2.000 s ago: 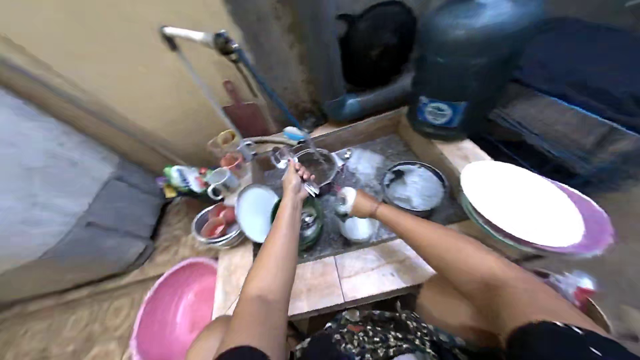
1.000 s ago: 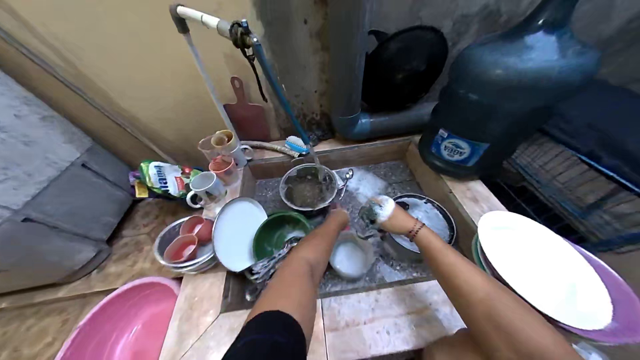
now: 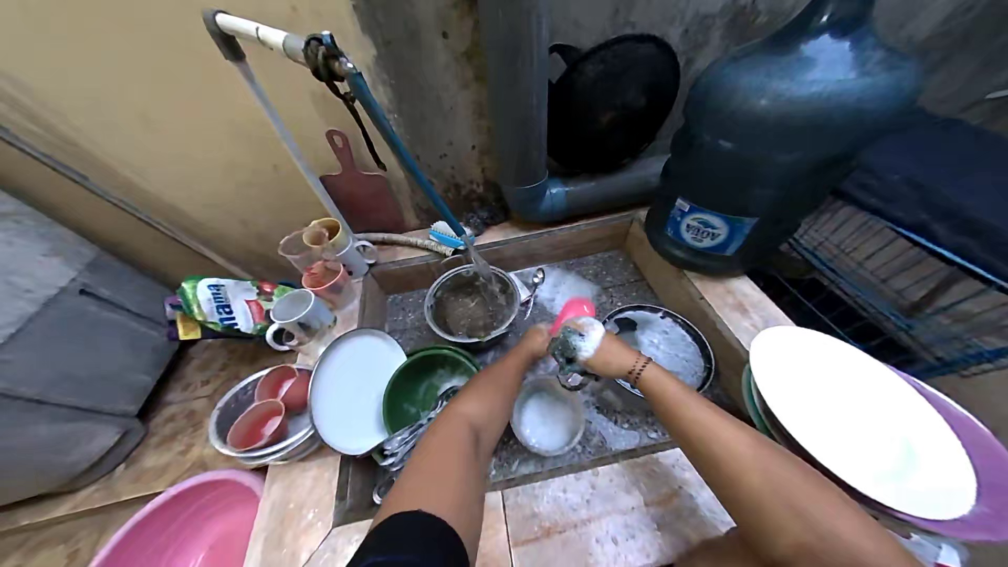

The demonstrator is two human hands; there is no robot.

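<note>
My left hand point(image 3: 539, 342) grips a pink plastic utensil point(image 3: 574, 311), perhaps a ladle or rice scoop, over the tiled basin. Against it my right hand point(image 3: 605, 354) presses a soapy dark scouring pad point(image 3: 573, 346). Just below the hands is a small bowl of suds point(image 3: 548, 417). A black-rimmed pan point(image 3: 669, 346) with foam lies behind my right hand. Water runs from the blue pipe into a round pot point(image 3: 471, 303). Left of my forearm are a green bowl point(image 3: 425, 387), several metal spoons or forks point(image 3: 413, 433) and a white plate point(image 3: 356, 391).
Cups and mugs point(image 3: 302, 315) line the left ledge, above metal bowls holding pink cups point(image 3: 260, 424). A pink tub point(image 3: 189, 524) stands lower left. A large water bottle point(image 3: 787, 134) and stacked oval plates point(image 3: 862, 421) occupy the right. The basin's tiled rim point(image 3: 598, 504) runs in front.
My two hands have come together around the pink utensil; one second ago they were farther apart. My left hand has moved away from the pot's handle area, where it was two seconds ago.
</note>
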